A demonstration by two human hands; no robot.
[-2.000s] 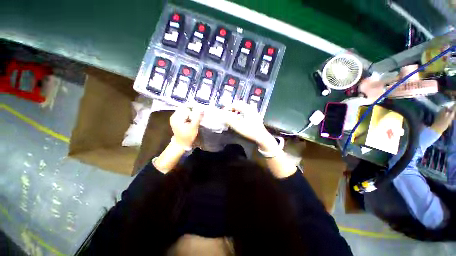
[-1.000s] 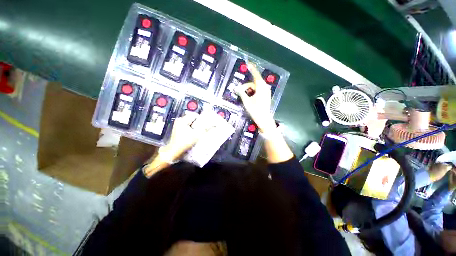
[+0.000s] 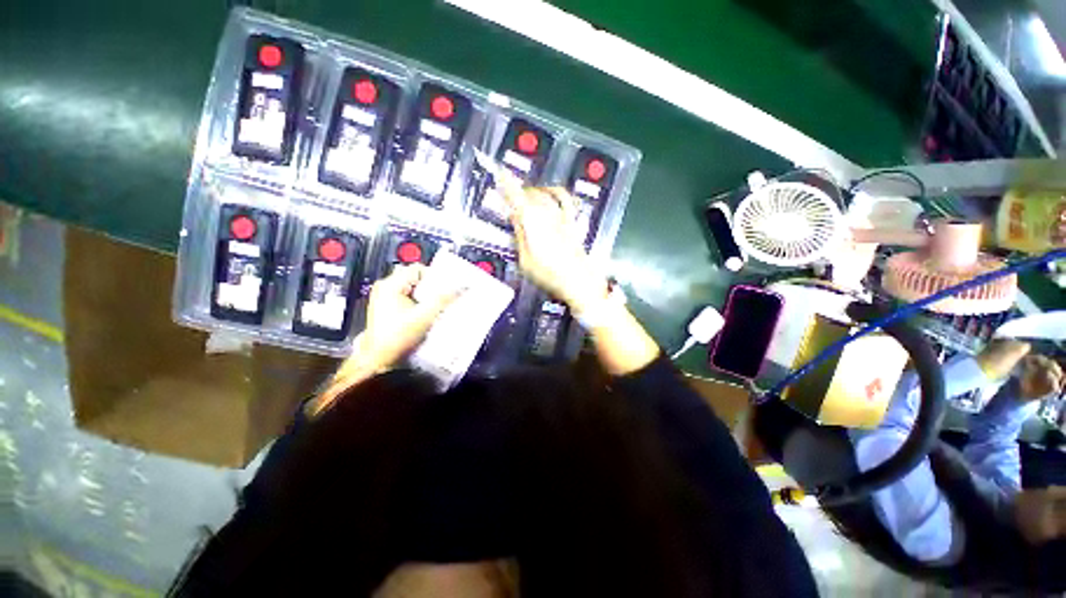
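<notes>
A clear blister tray (image 3: 316, 199) on the green bench holds two rows of black devices (image 3: 267, 111), each with a red round spot at one end and a white printed label. My left hand (image 3: 397, 310) holds a white label sheet (image 3: 465, 313) over the tray's near row, partly covering devices there. My right hand (image 3: 547, 240) is over the upper row, fingertips at the face of the fourth device (image 3: 523, 154). A small pale piece shows near those fingertips; whether they pinch it is too blurred to tell.
To the right are a white fan (image 3: 786, 222), a pink fan (image 3: 953, 275), a phone with a pink edge (image 3: 748, 332), a yellowish box (image 3: 850, 371) and a black hose. Another person's hands and blue sleeves are at far right. An open brown carton (image 3: 158, 350) stands below the bench edge at left.
Both hands were together in front of the tray, then parted. The left hand brought the sheet over the near row; the right hand reached the upper row and has since moved slightly down-left in view.
</notes>
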